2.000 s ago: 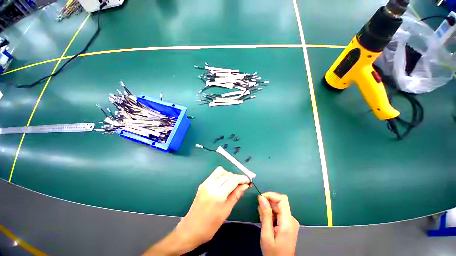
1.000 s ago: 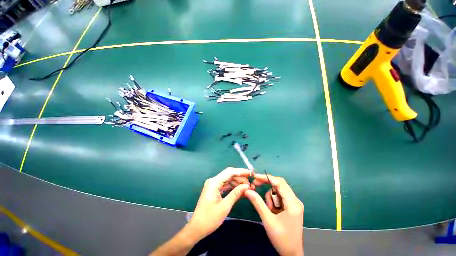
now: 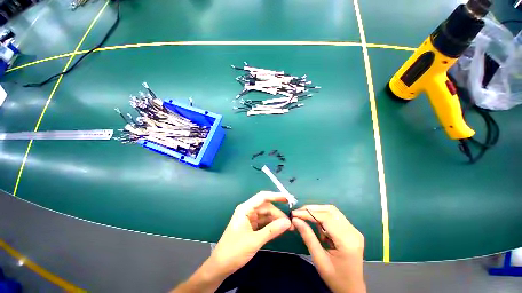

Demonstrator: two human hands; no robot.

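Note:
My left hand (image 3: 249, 232) pinches a short wire lead (image 3: 277, 183) near its lower end. The lead's whitish sleeve points up and left, its thin dark tip near the black tubing bits. My right hand (image 3: 329, 240) touches the left at the fingertips, around a small dark piece at the lead's lower end. A thin dark rod (image 3: 314, 217) lies across my right fingers. Small black tubing pieces (image 3: 280, 168) lie on the mat just beyond. A loose pile of leads (image 3: 272, 90) lies farther off.
A blue parts bin (image 3: 212, 143) full of leads stands left, with a steel ruler (image 3: 57, 135) beside it. A yellow heat gun (image 3: 426, 77) stands nozzle up at right, beside a crumpled clear bag (image 3: 501, 68). A black cord (image 3: 94, 52) lies far left.
Since two seconds ago my hands have come together at the lead's lower end, and the thin rod has come into view in my right hand. The view has shifted slightly.

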